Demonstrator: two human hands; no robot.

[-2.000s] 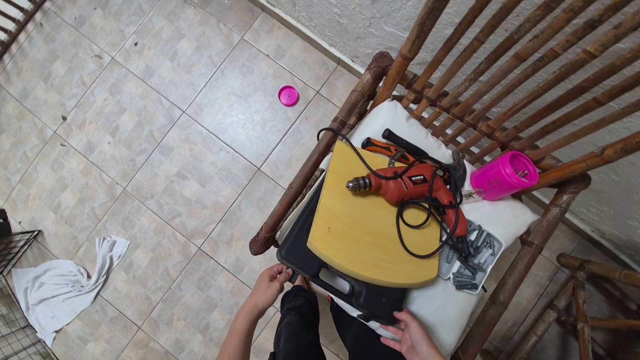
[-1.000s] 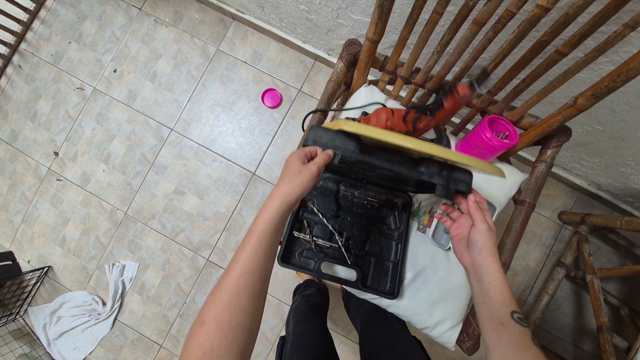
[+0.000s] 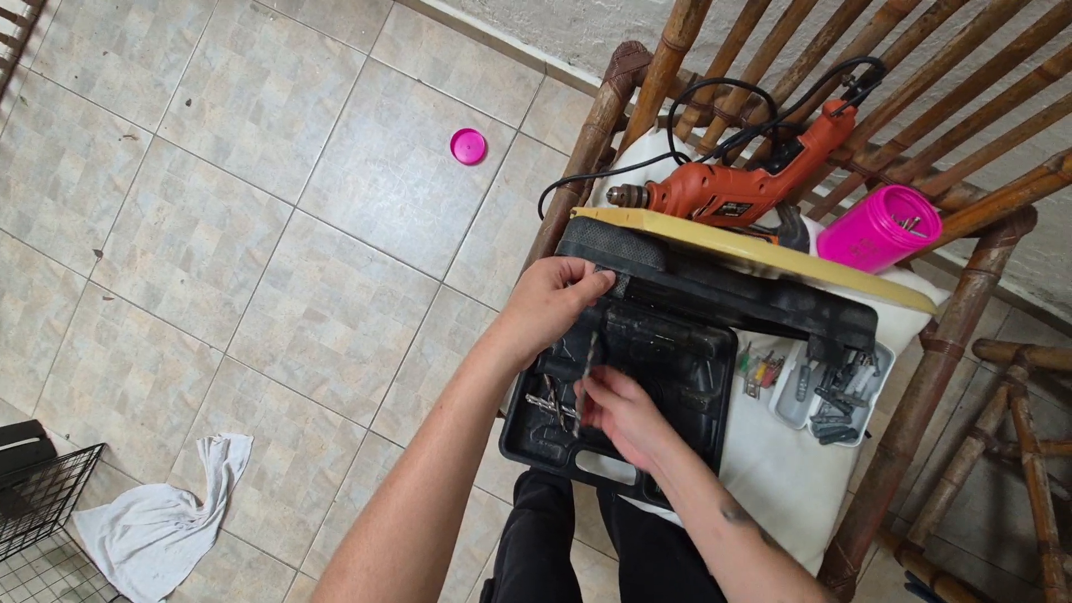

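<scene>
The black plastic drill case (image 3: 682,402) lies with its lid raised on the cushion of a bamboo chair. My left hand (image 3: 557,306) grips the lid's left part. Inside the case, my right hand (image 3: 620,414) holds a long drill bit (image 3: 591,360), partly blurred. More drill bits (image 3: 548,404) lie in the case, left of that hand. Behind the lid, a yellow board (image 3: 754,251) leans tilted. Beyond the board rests an orange corded power drill (image 3: 724,194), its black cord looped against the chair back.
A pink plastic container (image 3: 879,230) with metal bits stands right of the drill. A tray of grey wall plugs (image 3: 837,402) sits on the white cushion (image 3: 775,469). On the tiled floor are a pink lid (image 3: 468,146), a white cloth (image 3: 159,532) and a wire rack (image 3: 50,511).
The case lid, closed at first, has been raised. The drill and yellow board have shifted toward the chair back. My right hand has moved from the lid's right end into the case and taken a bit.
</scene>
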